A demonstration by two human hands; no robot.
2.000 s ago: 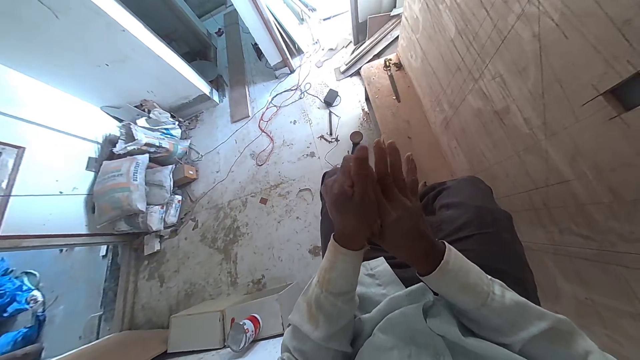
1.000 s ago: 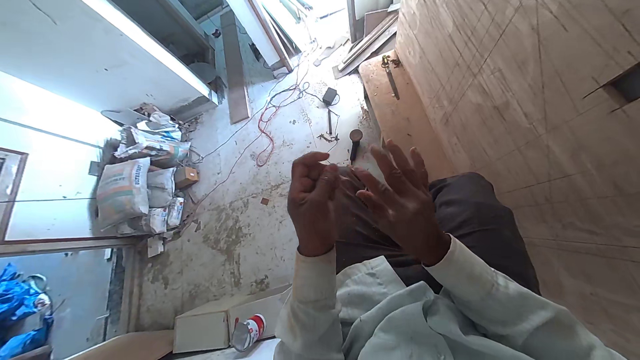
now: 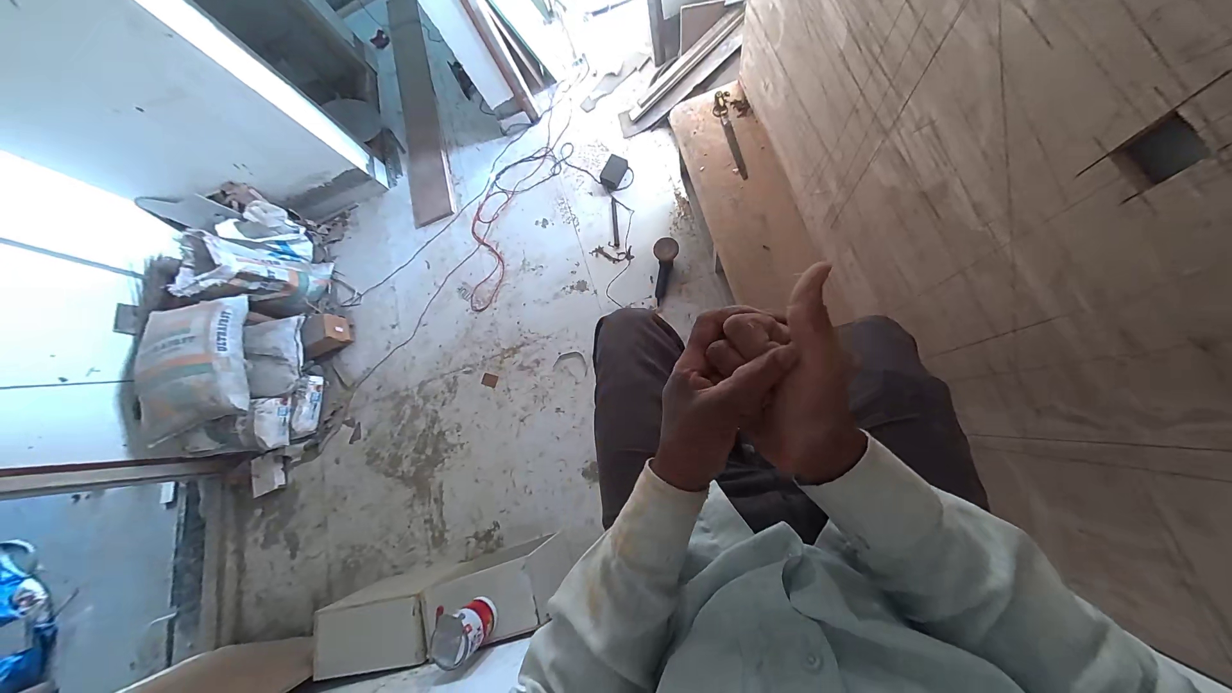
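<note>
Above my lap, my left hand (image 3: 707, 409) is closed around the folded fingers of my right hand (image 3: 813, 395). The right thumb points up, away from my body. No object shows in either hand, though the space between the palms is hidden. Beyond my knees, a dark-handled tool with a round head (image 3: 665, 252) lies on the floor. Past it are a thin dark rod (image 3: 615, 223) and a small dark box (image 3: 613, 172) with a cord. On a wooden board (image 3: 760, 217) rests a long narrow tool (image 3: 734, 144).
To the right stands a large wooden panel (image 3: 1049, 241) with a square cutout (image 3: 1162, 149). Filled sacks (image 3: 192, 366) and a small carton (image 3: 327, 334) are at the left. Red and dark cables (image 3: 491, 245) cross the floor. An open cardboard box (image 3: 371, 630) and a clear jar (image 3: 464, 632) are near me.
My hands were pressed together in the oldest frame, then apart with fingers loosely spread. Now they are joined again, the left closed around the right's fingers.
</note>
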